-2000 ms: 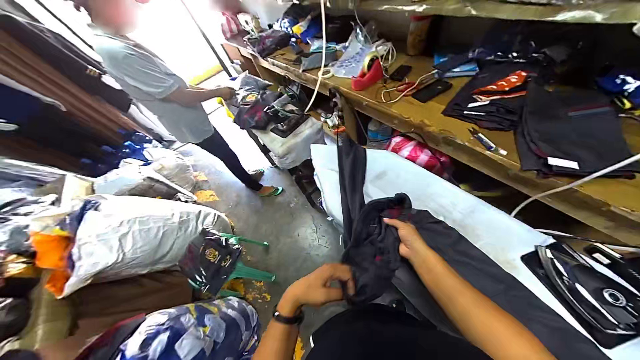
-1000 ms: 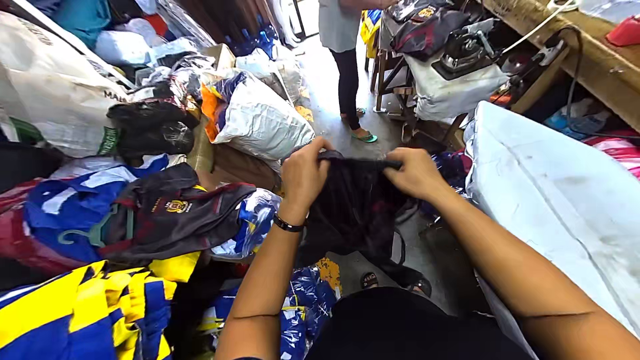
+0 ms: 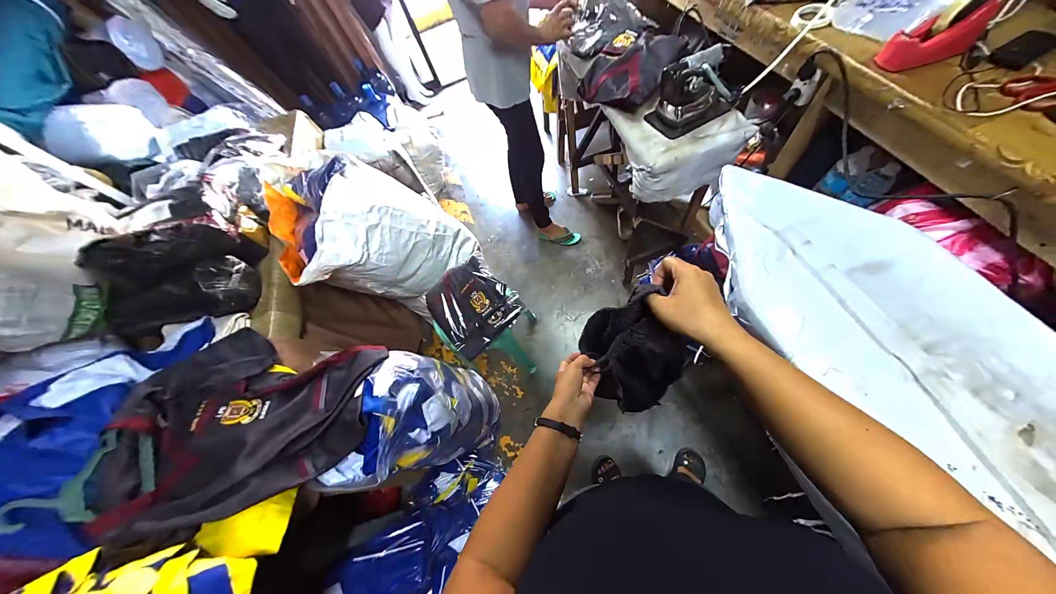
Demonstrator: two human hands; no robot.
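A bunched black cloth garment [image 3: 639,355] hangs in the air between my hands, over the concrete floor. My left hand [image 3: 577,381], with a black band on the wrist, pinches its left edge. Higher up, my right hand [image 3: 686,301] grips the upper right part, close to the corner of the white-covered ironing board [image 3: 874,322]. The garment's full shape cannot be made out. At left, a dark shirt with red trim and a yellow crest [image 3: 247,412] lies on blue clothes beside a green hanger [image 3: 78,487].
A person [image 3: 503,74] stands at a padded stand holding an iron [image 3: 689,103] and dark garments. A wooden shelf [image 3: 924,99] runs along the right, bearing a red tape dispenser [image 3: 936,37]. A stuffed white sack [image 3: 388,231] and a green stool [image 3: 520,351] with a packed garment are left of centre.
The black garment, spread between both raised hands a second ago, is now bunched, with my hands closer together. The view has swung left from the board since the earliest frame.
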